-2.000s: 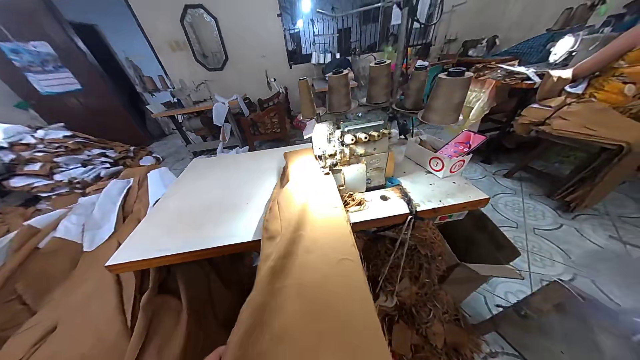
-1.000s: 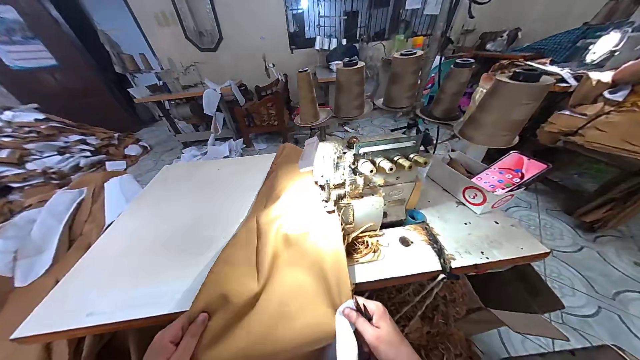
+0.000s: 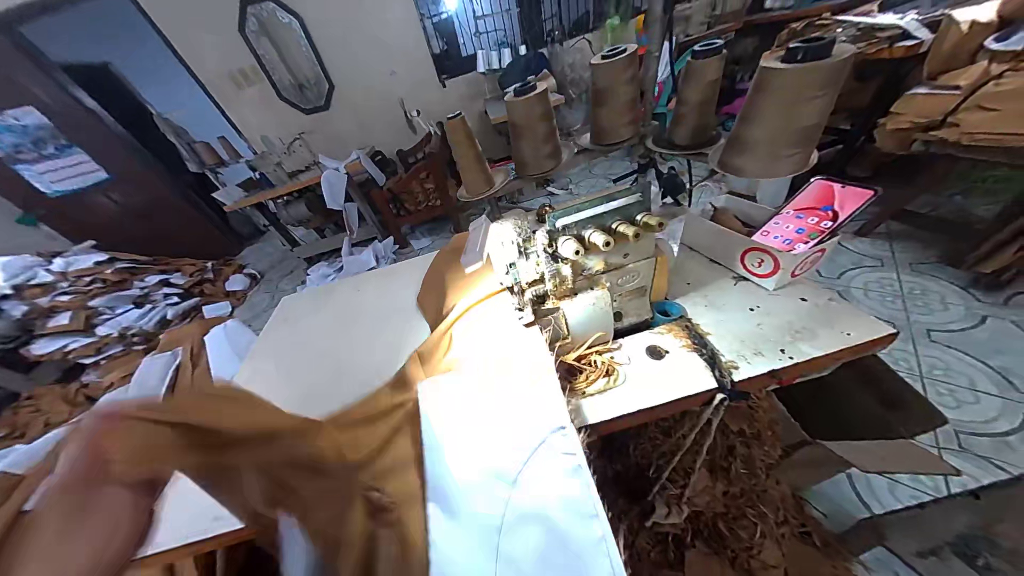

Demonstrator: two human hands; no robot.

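My left hand, blurred, is at the lower left and grips a bunched part of the brown fabric above the table's left side. The brown fabric runs up to the needle area of an overlock sewing machine. A white fabric piece lies along its right side, from the machine's front down over the table's near edge. Cut thread chain lies in a tangle at the front of the machine. My right hand is not in view.
Thread cones stand behind the machine. A cardboard box with a phone leaning on it sits on the table's right. Fabric scraps hang below the white table. A garment-piece pile lies left.
My left hand has moved left, lifting the brown fabric. The white fabric now lies spread in front of the machine. My right hand, on the fabric's edge one second ago, has left the view.
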